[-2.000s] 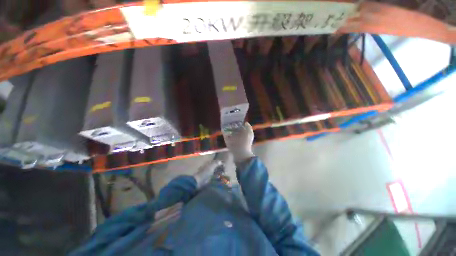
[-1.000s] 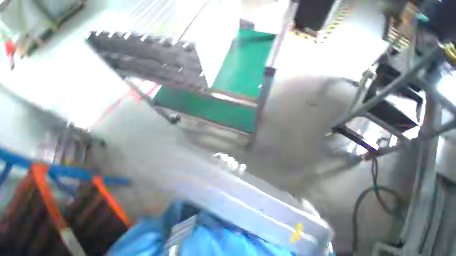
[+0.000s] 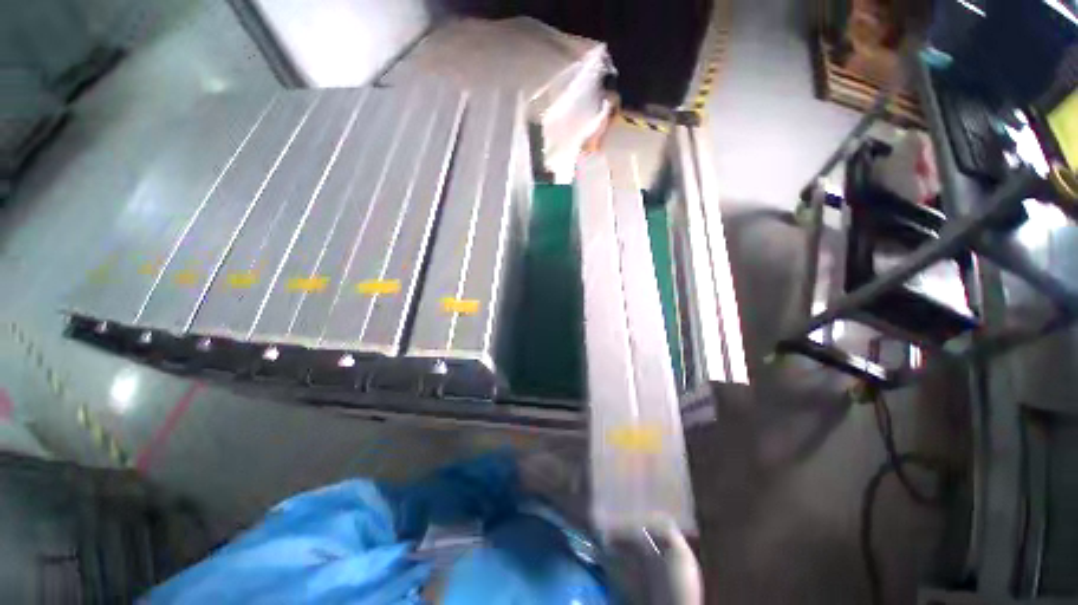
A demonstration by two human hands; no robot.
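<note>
A long flat grey metal module [image 3: 632, 343] with a yellow tape piece near its front end lies lengthwise over the green mat [image 3: 552, 296] of the trolley, its near end jutting past the trolley's front edge. My right hand [image 3: 664, 570], in a pale glove, holds this near end at the bottom of the picture. My left hand [image 3: 552, 473] is a dim blur left of the module, below the trolley edge; its fingers and any contact cannot be made out. Several like modules [image 3: 319, 236] stand side by side on the left, with a green gap between them and the held one.
A metal trolley post or rail [image 3: 709, 260] runs close along the held module's right. A white and brown box-like object [image 3: 573, 112] is beyond the gap. A grey metal frame [image 3: 875, 278] and a cable are at right.
The module has swung from lying across my front to pointing away over the trolley. The view has turned to the trolley; the rack seen earlier is out of view.
</note>
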